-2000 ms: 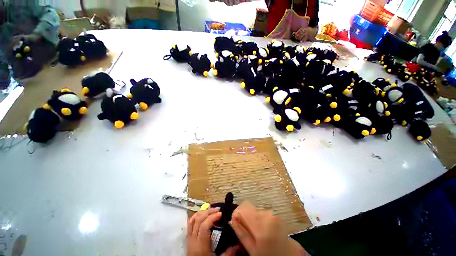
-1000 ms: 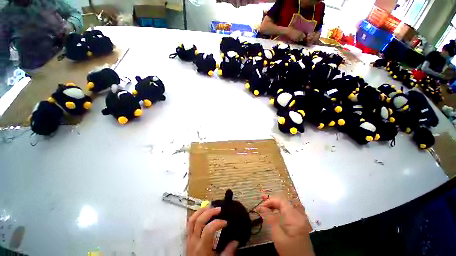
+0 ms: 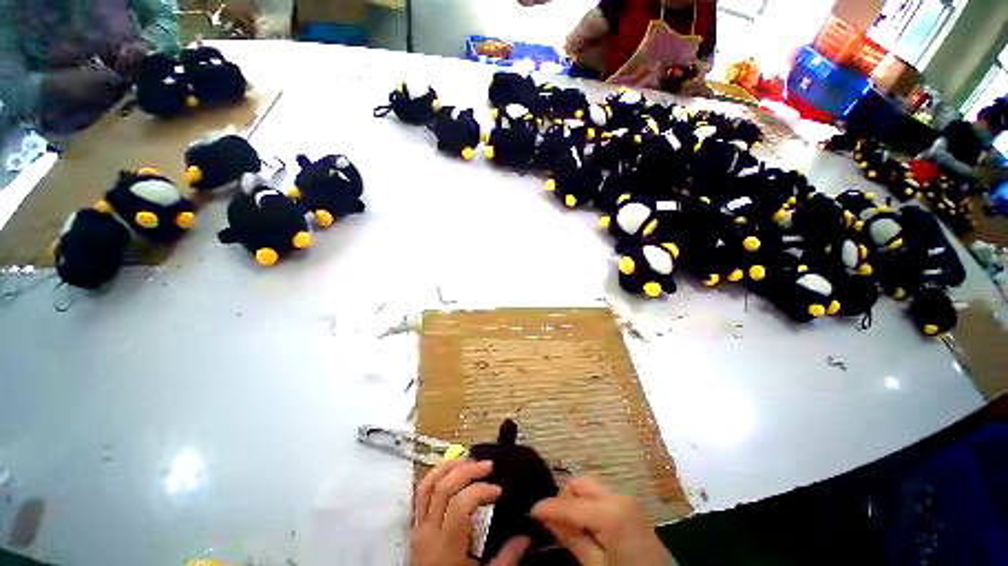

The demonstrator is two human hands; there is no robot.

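Note:
A black plush penguin (image 3: pixel 517 478) is in my left hand (image 3: pixel 451 511) at the near end of the cardboard work mat (image 3: pixel 542 376). Its small black nub points away from me and a yellow foot shows at its left. A white label shows by my left fingers. My right hand (image 3: pixel 597 522) touches the toy's right side with thumb and fingertips pinched together. Whether a needle is between them is too small to see. Silvery thread snips (image 3: pixel 400 444) lie at the mat's left edge.
A large penguin pile (image 3: pixel 685 188) spreads across the table's back and right. A smaller group (image 3: pixel 265 221) lies at left, partly on another cardboard (image 3: pixel 100 166). People sit at the far side (image 3: pixel 652 44) and far left. Thread scraps lie around the mat.
My right hand was out to the right of the toy with a loop of dark thread; it is now back against the toy's right side. My left hand stays on the toy.

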